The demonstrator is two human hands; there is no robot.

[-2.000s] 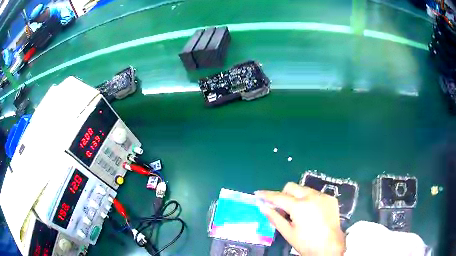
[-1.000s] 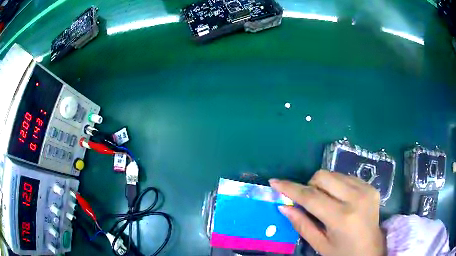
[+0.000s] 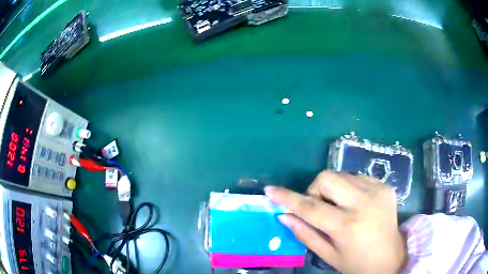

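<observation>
A colour card (image 3: 251,230), cyan-blue with a magenta lower edge and a pale top strip, lies over a trail camera unit (image 3: 203,227) at the bottom middle; only the unit's rim shows around it. My right hand (image 3: 348,225) pinches the card's upper right part between thumb and fingers. My left hand is not in view. A second trail camera unit (image 3: 380,169) with a hexagonal lens ring lies behind my right hand, partly hidden by it. A third unit (image 3: 450,160) lies to its right, with a lower panel attached.
Two DC power supplies (image 3: 40,136) with red digits stand at left. Test leads (image 3: 88,165) and a looped black cable (image 3: 131,233) lie beside them. Circuit board assemblies lie at the back middle (image 3: 230,13) and back left (image 3: 65,43). Two small white specks (image 3: 286,100) lie mid-bench.
The view has tilted down and closer, so the ridged black block has left the frame. My right hand still holds the card over the unit; the card now looks squarer to the view.
</observation>
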